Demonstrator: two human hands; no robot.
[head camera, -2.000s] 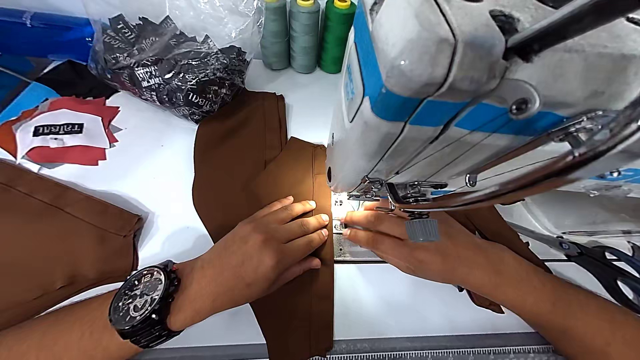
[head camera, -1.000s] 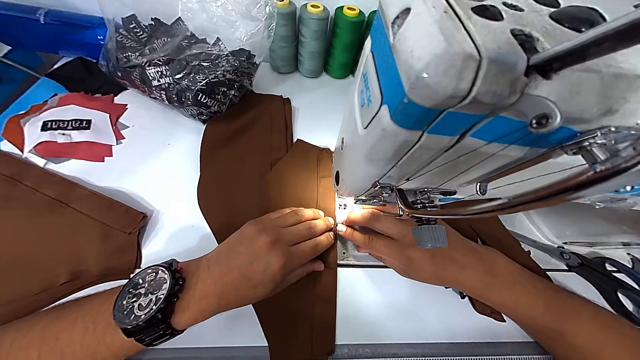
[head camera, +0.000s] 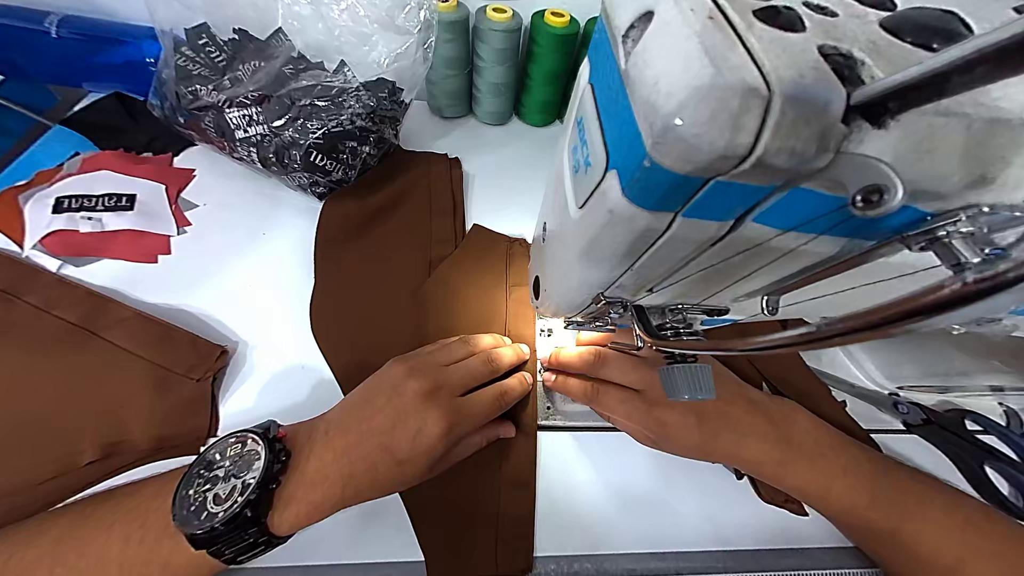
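Observation:
Brown fabric (head camera: 468, 296) lies folded on the white table, its straight right edge beside the needle area of a white and blue sewing machine (head camera: 680, 120). My left hand (head camera: 416, 408), with a black watch at the wrist, rests flat on this fabric, fingertips at its edge. Fingers spread a little, my right hand (head camera: 640, 384) reaches under the machine's head onto the lit metal needle plate (head camera: 560, 408). Its fingertips nearly meet those of my left hand. The presser foot (head camera: 592, 323) is just above them, and the machine's parts cover some of the right hand.
Green and grey thread cones (head camera: 494, 72) stand behind. Left of them is a clear plastic bag of black labels (head camera: 296, 120). Red and white fabric pieces (head camera: 112, 208) and more brown fabric (head camera: 88, 376) lie at the left. Scissors (head camera: 952, 448) and another brown piece (head camera: 780, 496) are at the right.

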